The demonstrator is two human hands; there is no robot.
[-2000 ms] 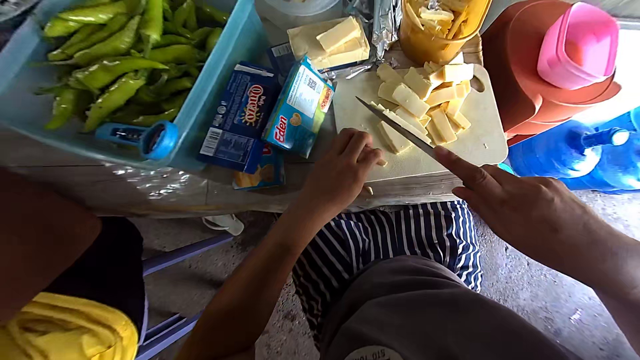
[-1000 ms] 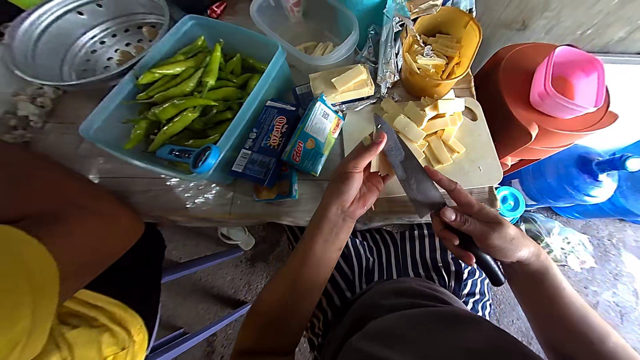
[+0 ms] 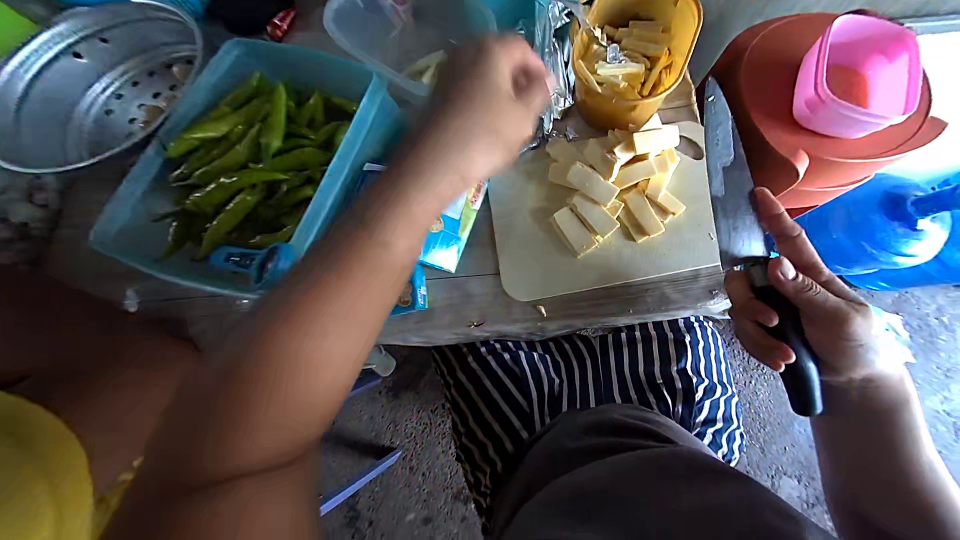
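My left hand (image 3: 495,101) is raised and blurred over the back of the table, beside crumpled aluminium foil (image 3: 556,67); its fingers look curled, and whether they hold anything cannot be told. My right hand (image 3: 814,307) grips a kitchen knife (image 3: 731,172) by its black handle, the blade pointing away along the board's right edge. Cut cheese sticks (image 3: 596,184) lie piled on a cream cutting board (image 3: 607,266). Behind it, a yellow container (image 3: 619,109) holds more pieces. My left arm partly hides cheese boxes (image 3: 450,232).
At left, a blue tub (image 3: 120,240) holds green chili peppers (image 3: 247,161) and a blue-handled peeler (image 3: 251,262), beside a perforated metal pot (image 3: 67,97). A clear container (image 3: 360,37) stands behind. A pink container (image 3: 862,82) tops a red-brown one (image 3: 750,60). A person in yellow is at left.
My left hand has moved from near the knife blade up and away toward the foil. My right hand has moved the knife to the right, off the cheese, and still holds it.
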